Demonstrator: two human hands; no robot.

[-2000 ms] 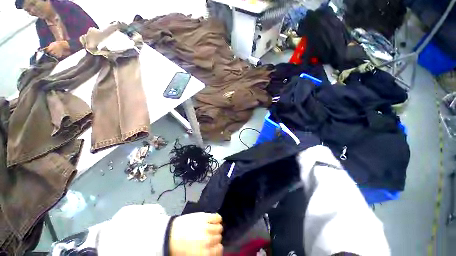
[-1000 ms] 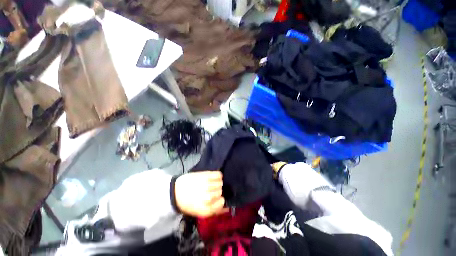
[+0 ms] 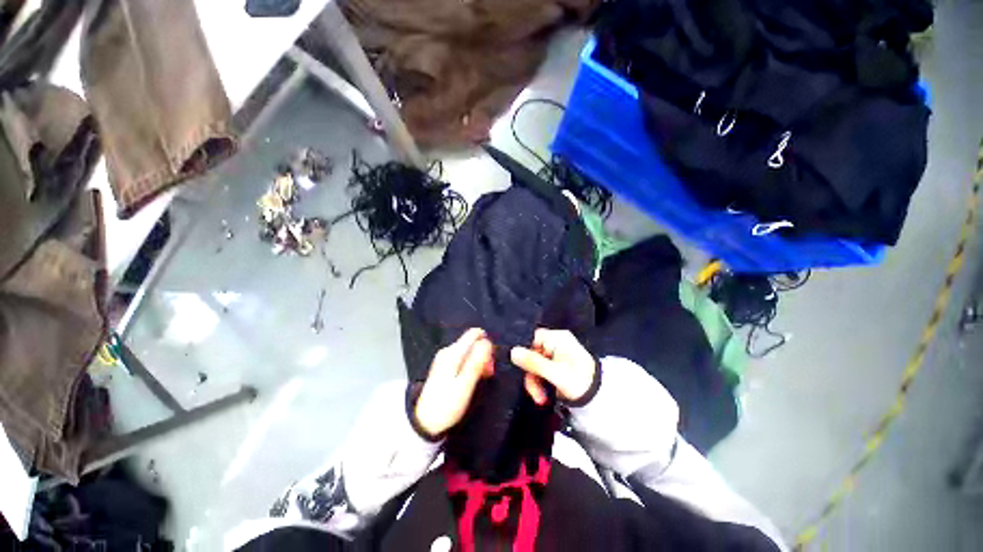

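Dark navy trousers (image 3: pixel 512 253) lie over my lap, bunched up in front of me. My left hand (image 3: pixel 453 380) pinches the edge of the dark cloth with its fingertips. My right hand (image 3: pixel 557 367) pinches the same edge a short way to the right. A narrow strip of dark cloth lies between the two hands. The waistband detail and any cord or tool between the fingers are too blurred to tell.
A blue plastic crate (image 3: pixel 647 146) heaped with dark trousers stands at the upper right. Black cords (image 3: pixel 404 205) and fabric scraps (image 3: pixel 289 205) lie on the floor. Brown trousers (image 3: pixel 156 92) hang over the white table (image 3: pixel 282 45) at the left.
The view has tilted down. My right hand has come from beside the crate to the cloth in my lap, close to my left hand. The dark trousers now lie on my lap.
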